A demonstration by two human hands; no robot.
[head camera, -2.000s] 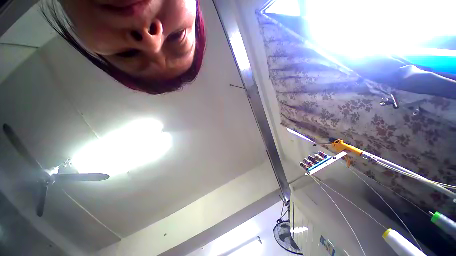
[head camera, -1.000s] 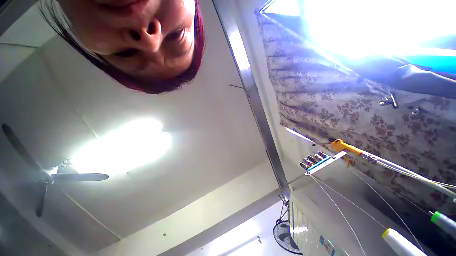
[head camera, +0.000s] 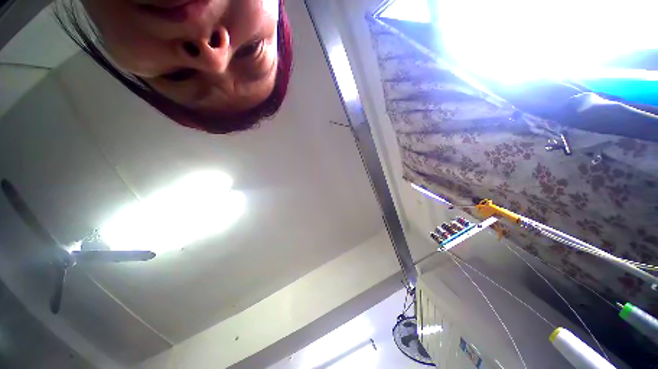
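Neither my left hand nor my right hand is in the picture. The camera faces up toward the ceiling. Nearest are a thread stand's pale pole with an orange clamp (head camera: 498,210) and a small rack (head camera: 469,235) with several small spools at its top. Below it at the lower right are a white thread cone with a yellow top (head camera: 577,349) and one with a green top (head camera: 638,317). Thin threads run between the rack and the cones. No cloth or sewing machine head shows.
A person's head (head camera: 209,65) hangs upside down at the top left. A ceiling fan (head camera: 68,256) and lit lamp (head camera: 173,212) are at left. A floral curtain (head camera: 505,155) hangs by a glaring window at right. A round fan (head camera: 413,339) is at the bottom.
The whole view has shifted very slightly. Nothing else has visibly moved, and no hand has entered.
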